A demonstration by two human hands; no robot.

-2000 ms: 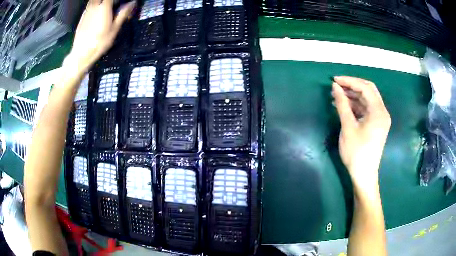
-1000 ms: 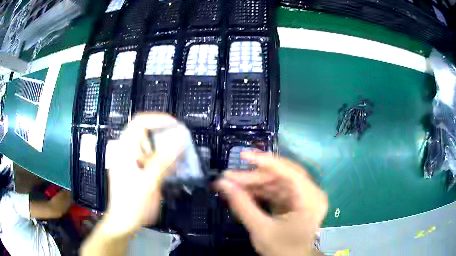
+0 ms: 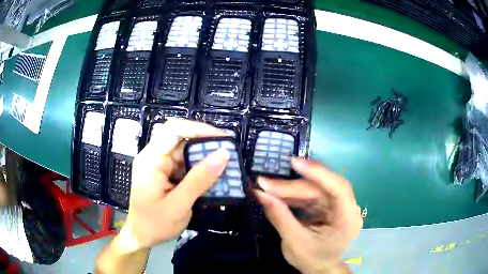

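My left hand [image 3: 166,187] grips a black phone front housing with a pale keypad [image 3: 233,179], its thumb pressed on the keys, held above the near row of the tray. My right hand [image 3: 310,208] is just right of the housing, thumb and fingertips close together near its right edge. A thin dark sliver seems to be at those fingertips, but it is too small and blurred to be sure. The black blister tray [image 3: 310,91] lies under both hands, with keypad housings [image 3: 278,64] in its pockets. My hands hide part of the near row.
A loose pile of black inserts [image 3: 387,111] lies on the green mat [image 3: 342,69] right of the tray. A crumpled clear bag [image 3: 473,139] is at the right edge. Stacked black trays are at the far right. A red stool [image 3: 80,208] and part of a person are at lower left.
My left hand and the housing have moved slightly right, and the keypad now faces up. The tray sits higher in view. Earlier, my left hand was at the far left and my right over the mat.
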